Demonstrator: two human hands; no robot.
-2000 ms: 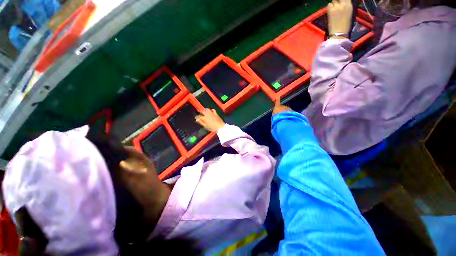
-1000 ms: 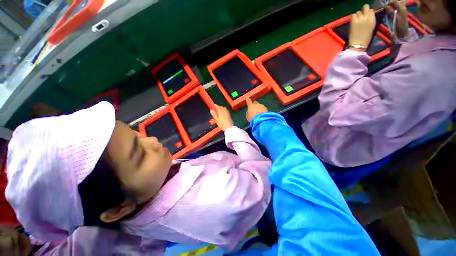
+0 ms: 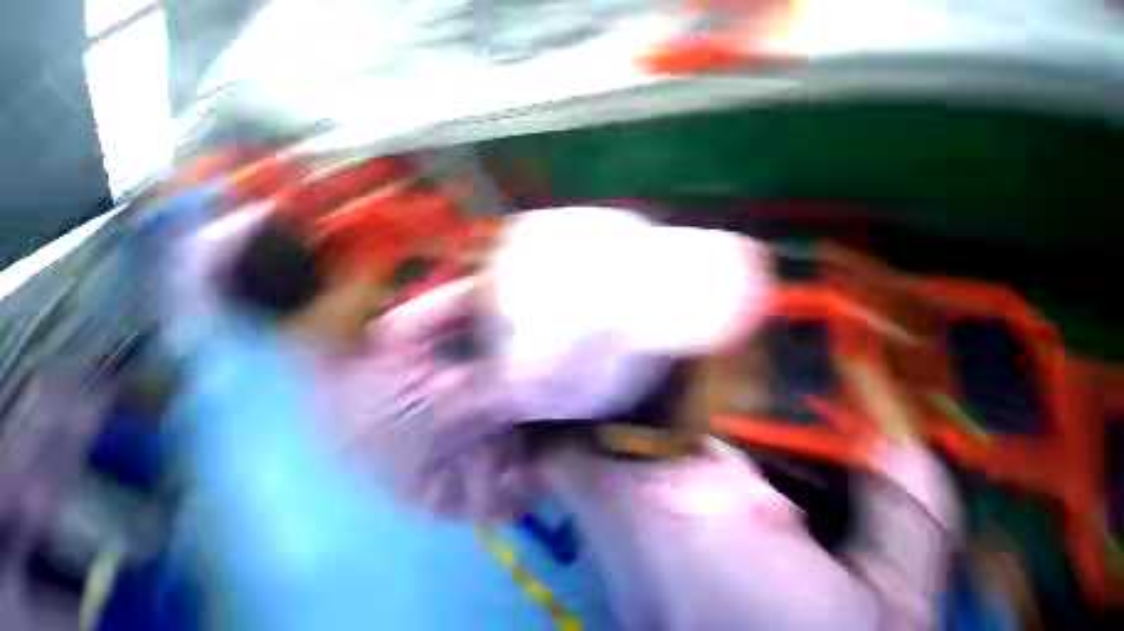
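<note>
The frame is badly blurred. Red-orange trays (image 3: 1058, 370) stand in a row on the green bench (image 3: 789, 154) at the right. Dark tablets lie in them, one (image 3: 996, 374) at the right and one (image 3: 801, 366) nearer the middle. A blurred skin-coloured patch beside a bit of blue sleeve at the lower right edge looks like my right hand (image 3: 1005, 586). It is below the trays, and its fingers cannot be made out. My left hand is not in view.
A person in a pale pink cap (image 3: 616, 308) and pink clothing fills the middle, an arm (image 3: 906, 481) reaching to the trays. Another person in pink is further left. More red-orange trays (image 3: 395, 222) are behind them. Blue floor (image 3: 308, 493) with yellow tape lies at the lower left.
The view has swung left, so the trays and the person in the cap appear further right. My blue sleeve has almost left the picture at the lower right.
</note>
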